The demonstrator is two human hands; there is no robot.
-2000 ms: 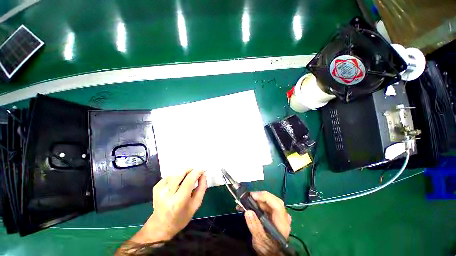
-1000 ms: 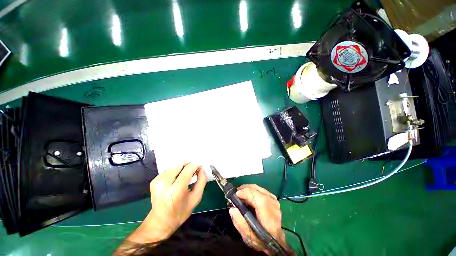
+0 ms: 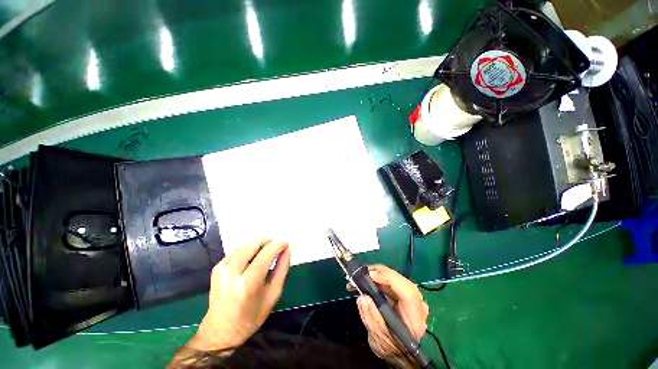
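Note:
A face-down solar panel (image 3: 296,187), seen as a bright white sheet on a stack, lies in front of me. My right hand (image 3: 393,313) holds the soldering iron (image 3: 382,306); its metal tip is over the lower right part of the white panel. My left hand (image 3: 245,292) is at the panel's lower left edge with thumb and fingertips together; what is between them is too small to tell. A black rear housing (image 3: 162,267) with a thin black lead lies against the panel's left side. The lead runs towards my left hand.
More black housings (image 3: 76,285) lean in a row at the far left. Right of the panel are the iron stand (image 3: 418,176) with its yellow sponge (image 3: 431,219), a cream container (image 3: 441,119), the fume fan (image 3: 498,73) and the black feeder box (image 3: 509,180). A pale tube curves from the feeder.
The soldering iron first moved left towards my left hand, and now has moved back right, with a wider gap between tip and fingers. My left hand has shifted slightly left.

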